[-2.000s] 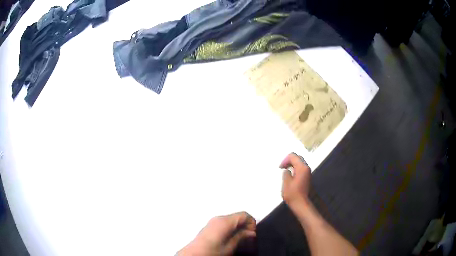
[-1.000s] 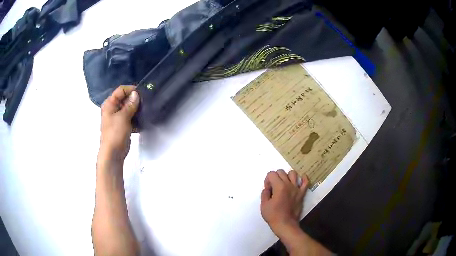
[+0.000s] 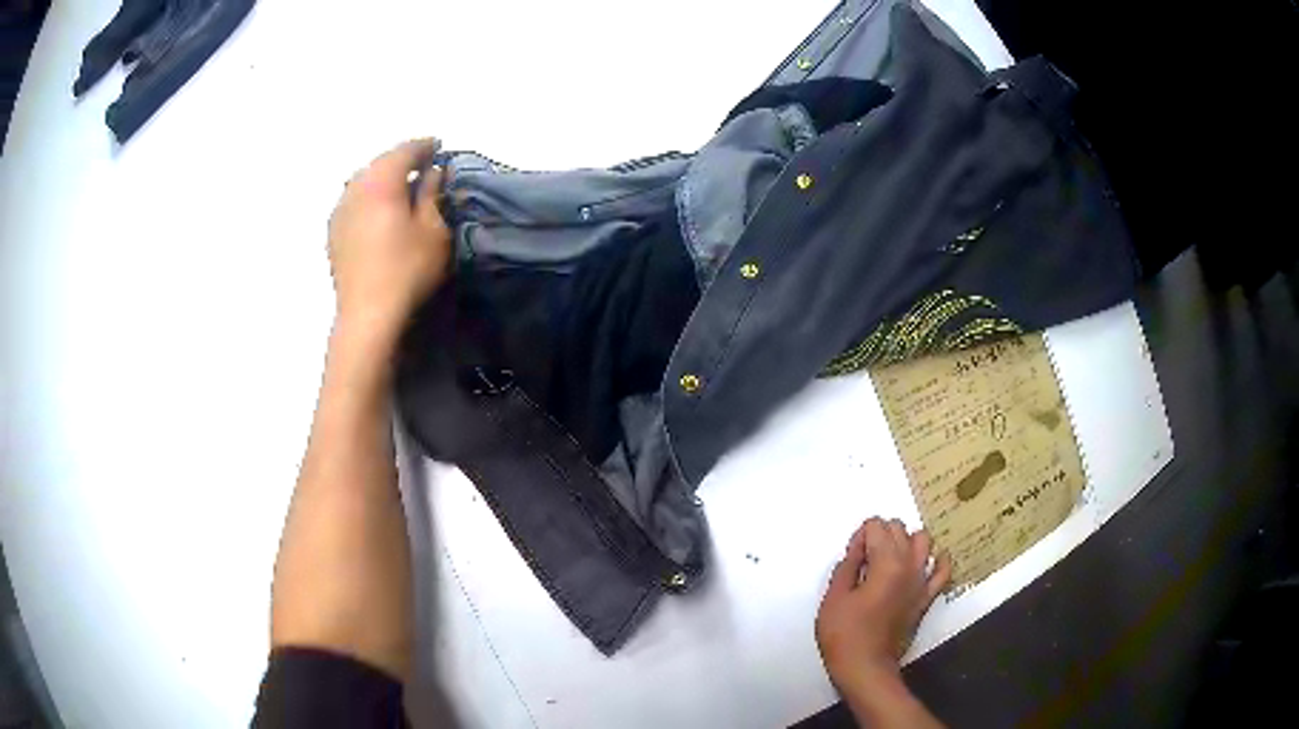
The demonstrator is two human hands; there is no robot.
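A dark grey-blue denim jacket (image 3: 883, 200) lies partly opened across the white table, with gold snaps along its placket (image 3: 751, 271) and a yellow-green design at its lower edge. A sleeve with a cuff (image 3: 606, 612) points towards me. My left hand (image 3: 392, 228) grips the jacket's left end; the fingertips are partly blurred. My right hand (image 3: 879, 591) rests on the table beside the lower corner of the tan paper card (image 3: 983, 470), fingers curled; whether it holds anything is unclear. The card's upper edge lies under the jacket.
The white table (image 3: 185, 427) has its edge curving down at the right. Another dark garment (image 3: 178, 50) lies at the far left. Dark cloth or shapes stand beyond the right edge, above the dark floor.
My left hand has moved up and slightly right with the jacket's edge. The jacket has been opened and spread towards me, showing its inside and a sleeve. My right hand stays near the card's corner.
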